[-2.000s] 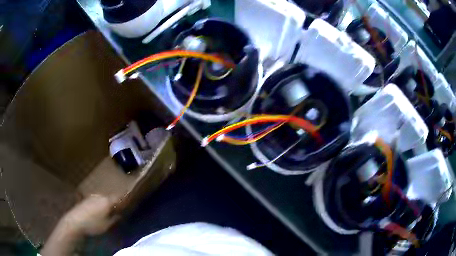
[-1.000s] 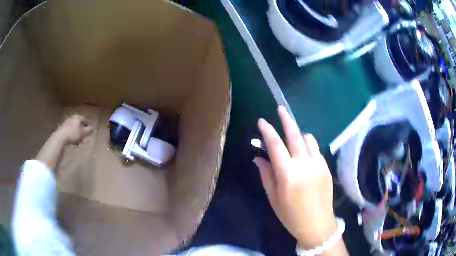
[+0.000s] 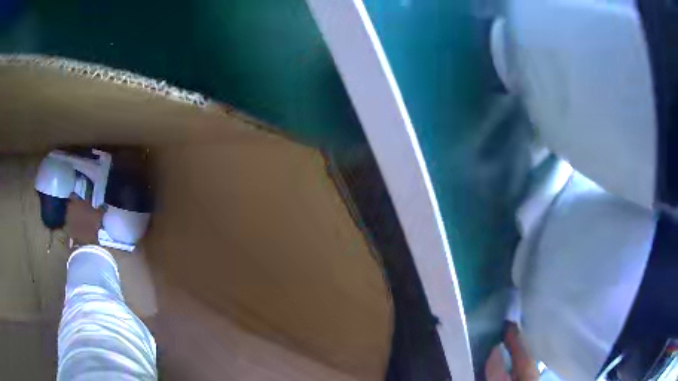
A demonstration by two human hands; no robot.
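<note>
My left hand point(image 3: 83, 221), in a white sleeve, reaches down into the cardboard carton point(image 3: 253, 223). It is at the white-and-black camera units point(image 3: 123, 223) on the carton floor, its fingers over the part between them; their grip is hidden. My right hand point(image 3: 513, 359) is cut off by the bottom edge at the lower right. Only its blurred fingers show, beside a large white housing point(image 3: 587, 268), with a small pale patch between them. I cannot tell if it holds anything.
The green bench point(image 3: 453, 82) with a pale strip point(image 3: 401, 164) runs along the carton's right side. Another blurred white housing point(image 3: 580, 89) stands at the upper right. The carton's torn rim faces the bench.
The view has swung and come closer to the carton and housings. My left hand has moved from beside the camera units onto them. My right hand has moved from the bench edge toward the white housings.
</note>
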